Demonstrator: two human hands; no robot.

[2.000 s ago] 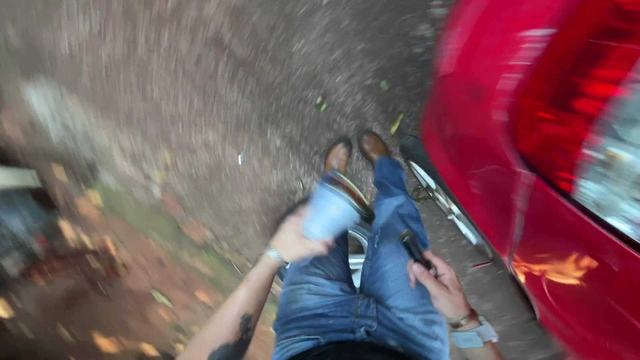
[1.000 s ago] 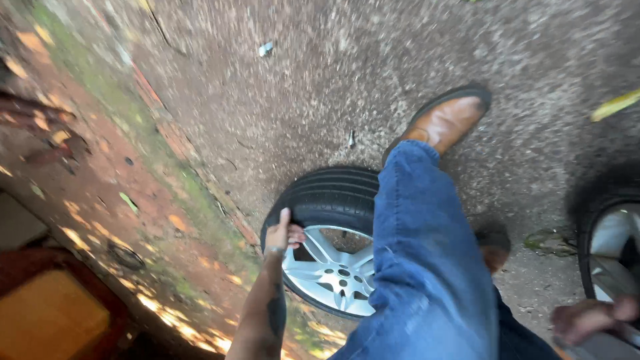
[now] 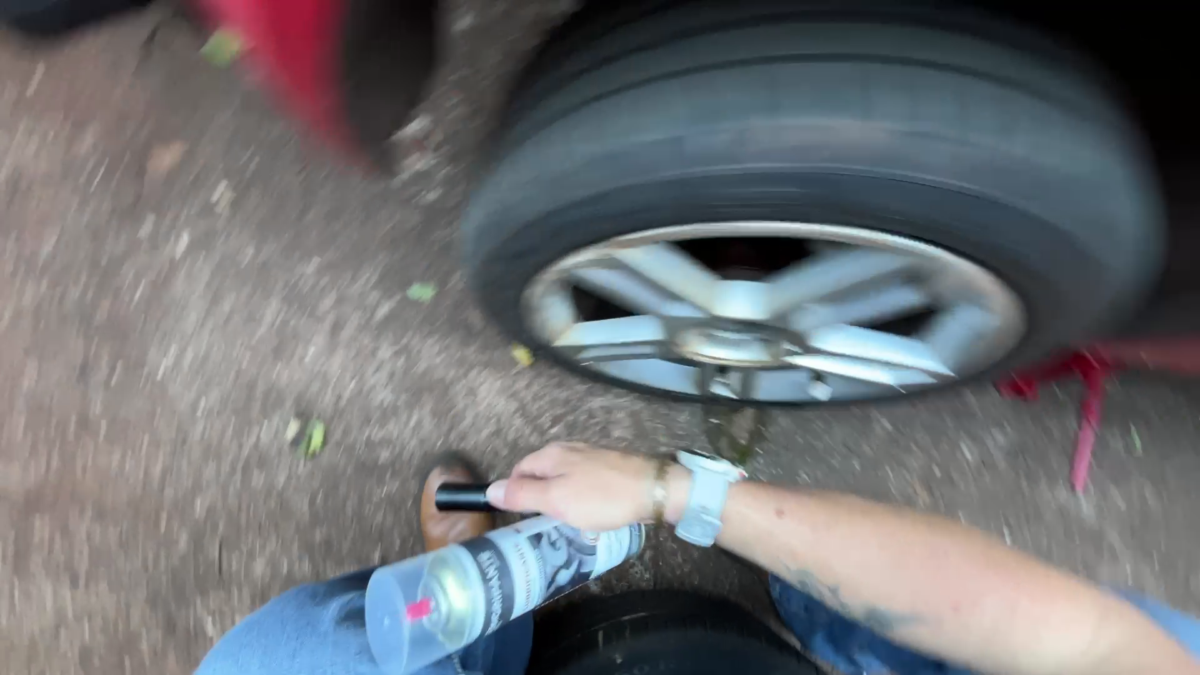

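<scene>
My right hand, with a light watch and a bracelet at its wrist, reaches in from the right. Its fingers are closed around a black cylindrical object, one end of which sticks out to the left. Just below the hand lies a slanted aerosol spray can with a clear cap and a red nozzle; whether the hand grips it too, I cannot tell. My left hand is out of view. Beyond the hand stands a car wheel with a silver alloy rim and a black tire, both blurred.
Another black tire is between my jean-clad legs. A red metal piece stands at the right beside the mounted wheel. Red bodywork shows at the upper left. My brown boot rests on rough ground with scattered leaves.
The view has swung to the car's wheel. My left hand, at the loose wheel's tire one second ago, is out of view. My right hand now shows fully, with the spray can below it.
</scene>
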